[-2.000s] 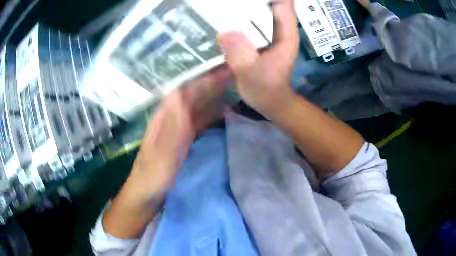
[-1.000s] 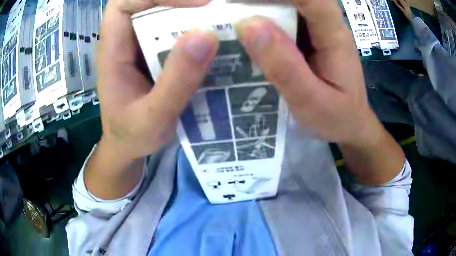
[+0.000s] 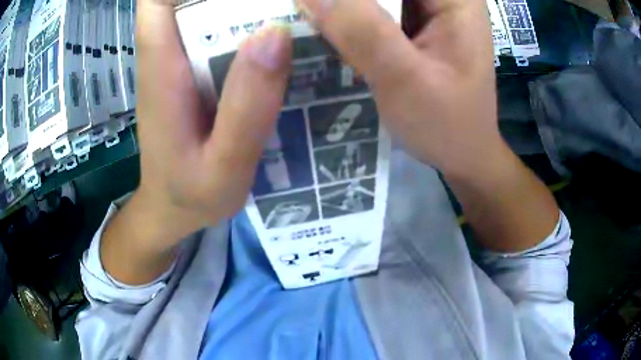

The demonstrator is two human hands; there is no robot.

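Note:
A long white retail carton with grey-black picture panels is held upright close in front of my chest, its lower end against my blue shirt. My left hand grips its left side, thumb flat on the printed face near the top. My right hand holds its upper right side, thumb reaching across the top of the face. The upper end of the carton and several fingers are hidden or cut off by the top edge.
A row of standing cartons with hang tabs is on the bench at left. More cartons lie at upper right. A neighbouring person's grey sleeve is at right. A round metal object is low at left.
Since two seconds ago the carton has come from the upper left to upright before my chest, both hands around it. In the last second my right thumb has moved up and left across its face.

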